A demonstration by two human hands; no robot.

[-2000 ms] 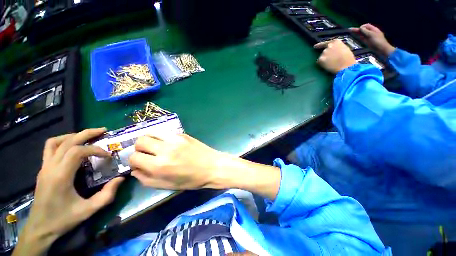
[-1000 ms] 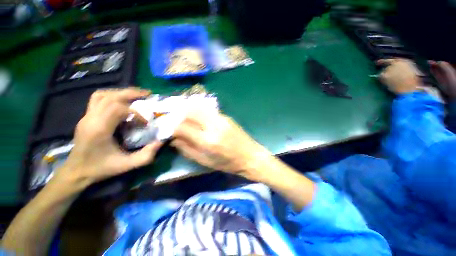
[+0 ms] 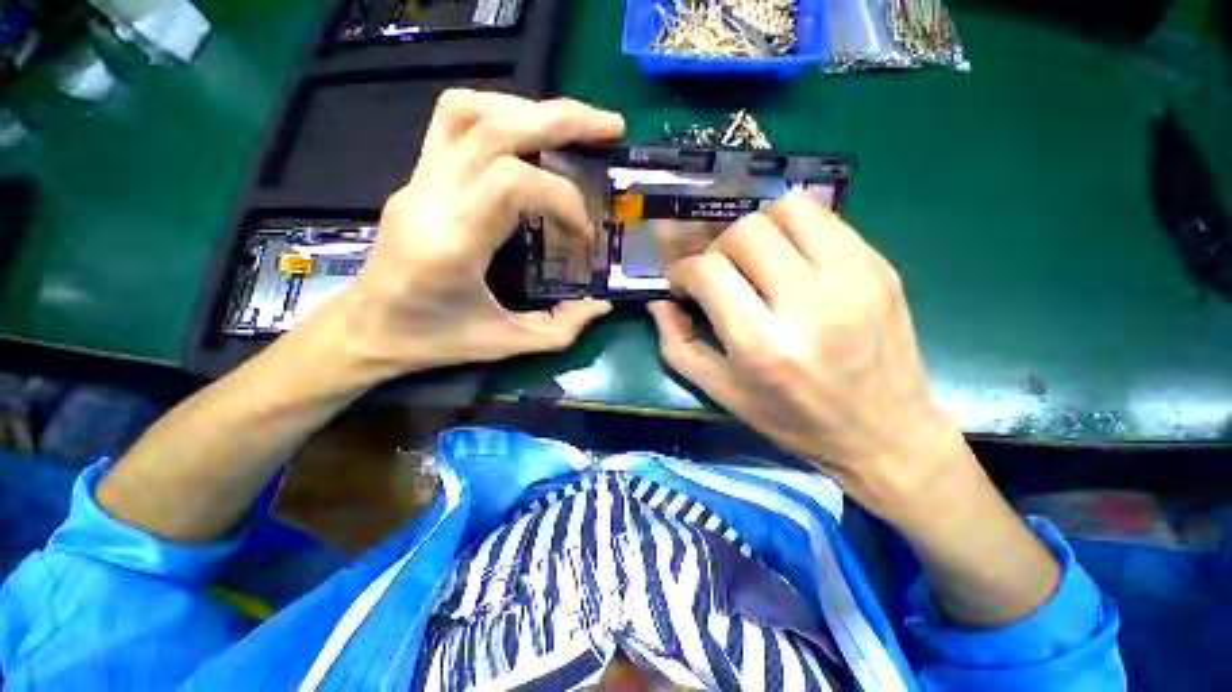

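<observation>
The phone middle frame (image 3: 649, 243), a black rectangle with a silvery open interior, is held level over the front of the green bench. An orange flex tab (image 3: 628, 207) shows inside it, left of centre. My left hand (image 3: 466, 230) grips the frame's left end, fingers over the top edge and thumb at the lower edge. My right hand (image 3: 797, 325) is over the frame's right part, fingertips on its interior and thumb by the lower edge. Whether the right fingers hold a small strip cannot be seen.
The black phone tray (image 3: 291, 162) at left holds phones and one bare recess. The blue parts bin (image 3: 723, 61) with beige strips, a clear zip bag (image 3: 892, 41) and a loose strip pile (image 3: 743, 131) lie beyond the frame. Small black pieces (image 3: 1189, 196) lie at far right.
The view has swung left and down, and the neighbour is out of view. My hands still hold the phone frame, whose interior now shows more clearly.
</observation>
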